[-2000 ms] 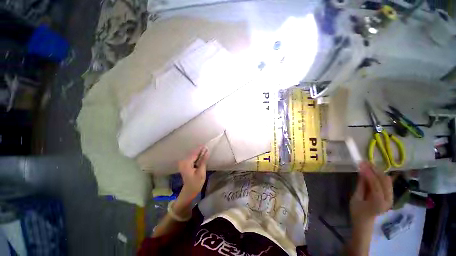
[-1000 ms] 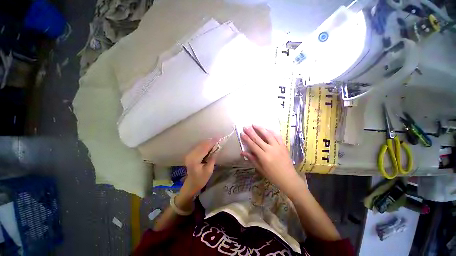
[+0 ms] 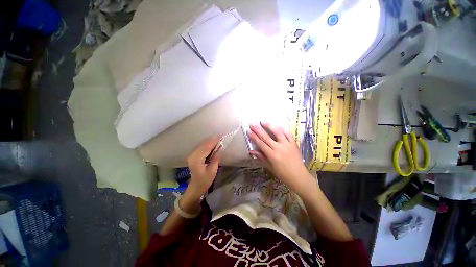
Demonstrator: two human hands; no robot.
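A beige fabric panel (image 3: 182, 133) lies on the table's front part, its right side lost in lamp glare. My left hand (image 3: 203, 161) pinches the panel's raised front edge; a small dark shape between the fingers is unclear. My right hand (image 3: 282, 156) lies palm down on the fabric just right of it, fingers slightly spread. A narrow pale strip (image 3: 247, 137) shows by its fingertips; whether the fingers grip it is hidden. A whitish stack of cut pieces (image 3: 162, 88) with a dark slit lies behind the panel.
Yellow-handled scissors (image 3: 411, 152) and green-black snips (image 3: 434, 125) lie on the right. The sewing machine (image 3: 360, 36) glares behind yellow tape (image 3: 334, 122). A pale green layer (image 3: 99, 125) hangs off the left. A crumpled bundle (image 3: 107, 26) is at back left. A blue crate (image 3: 39, 211) stands lower left.
My right hand came from the right, where it held a small white slip, onto the fabric by my left hand. Over the last second, both hands have stayed nearly still; the view shifted slightly.
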